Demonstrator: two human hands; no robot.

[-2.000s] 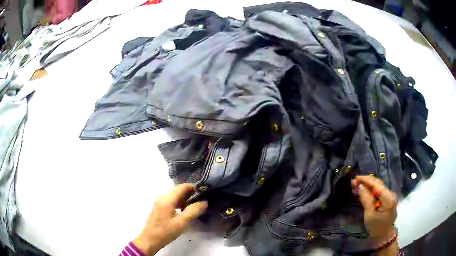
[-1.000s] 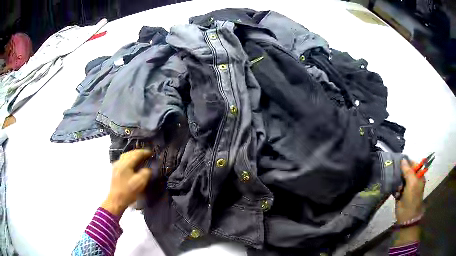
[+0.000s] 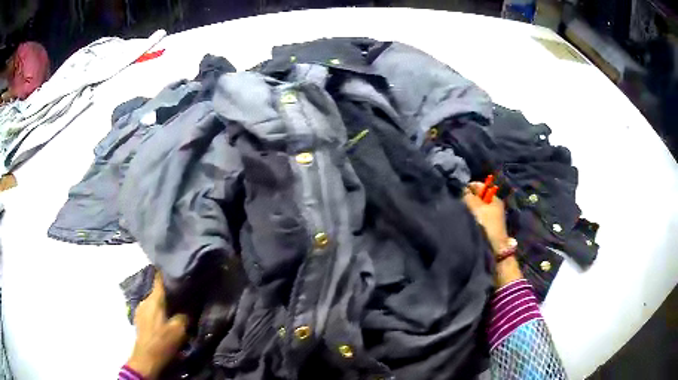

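Note:
A grey-black jacket [image 3: 416, 245] lies spread in front of me, its front placket with a row of brass buttons running down the middle. A small yellow-green stitched mark shows near the placket. My left hand [image 3: 156, 330] is at the jacket's lower left, its fingers on dark cloth and partly hidden by it. My right hand [image 3: 487, 211] is at the jacket's right side, by bunched cloth. Thread snips with orange handles [image 3: 488, 190] are in my right hand; their blades cannot be made out.
More dark jackets [image 3: 539, 171] lie under and beyond this one on the white table [image 3: 624, 148]. Pale garments [image 3: 74, 89] lie at the far left with a red strip. A pink-red object stands beyond the left table edge.
My right hand has moved from the sleeve end at the lower right up and inward to the jacket's right side. My left hand has moved down and slightly left. The placket has shifted left and down.

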